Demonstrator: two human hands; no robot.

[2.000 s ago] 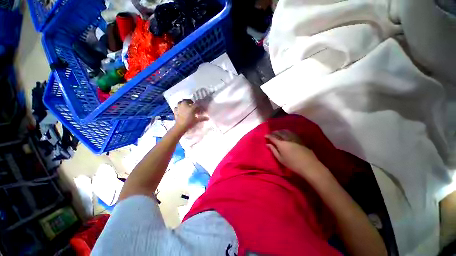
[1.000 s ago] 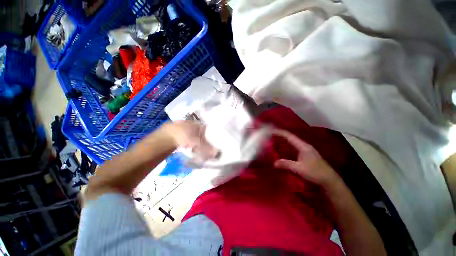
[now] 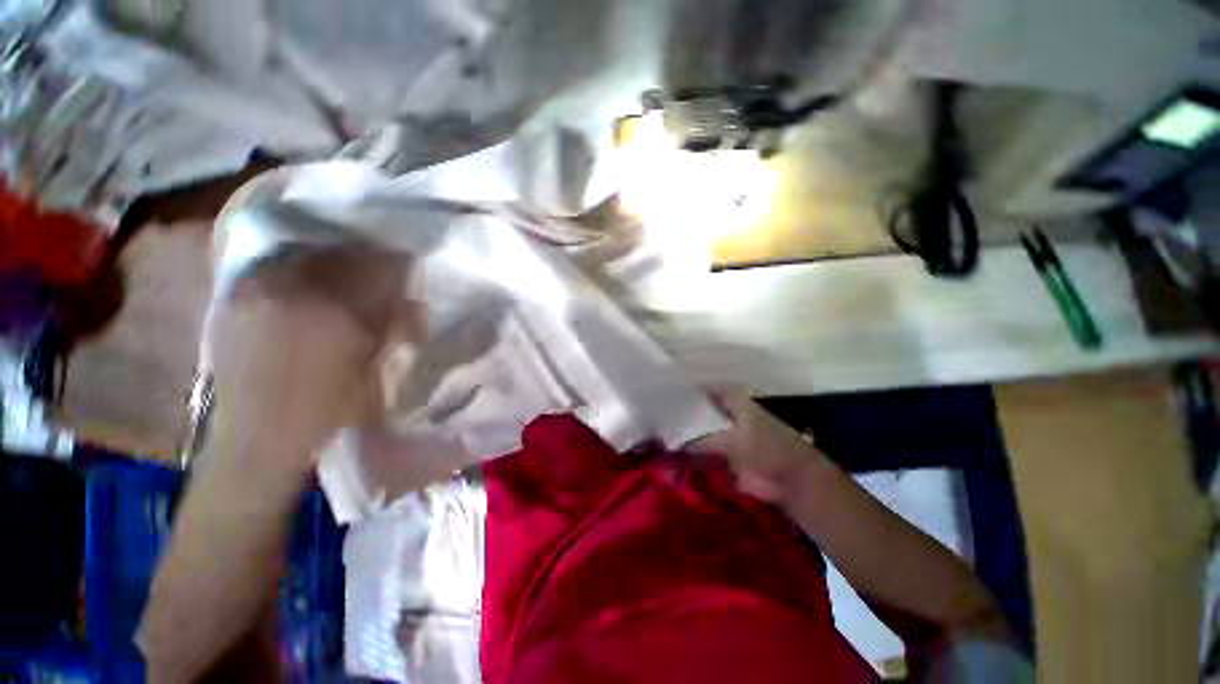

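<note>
Pale fabric (image 3: 495, 321) hangs between my hands, over the front edge of the machine table and the top of my red apron. My left hand (image 3: 328, 301) is blurred and lies on the fabric at the left; its fingertips are hard to make out. My right hand (image 3: 749, 448) holds the fabric's lower right corner just above the apron. The sewing machine's needle area (image 3: 696, 174) glows in lamp light behind the fabric; the needle itself is lost in glare.
Black scissors (image 3: 943, 221) and green-handled snips (image 3: 1064, 287) lie on the table right of the needle. A dark control panel (image 3: 1151, 134) with a lit screen is at far right. More pale cloth (image 3: 174, 94) is heaped at upper left. Blue crate parts (image 3: 121, 568) show at lower left.
The view has swung from the crate and lap to the machine table. The fabric has come up from beside the lap to the table's front, with both hands at it.
</note>
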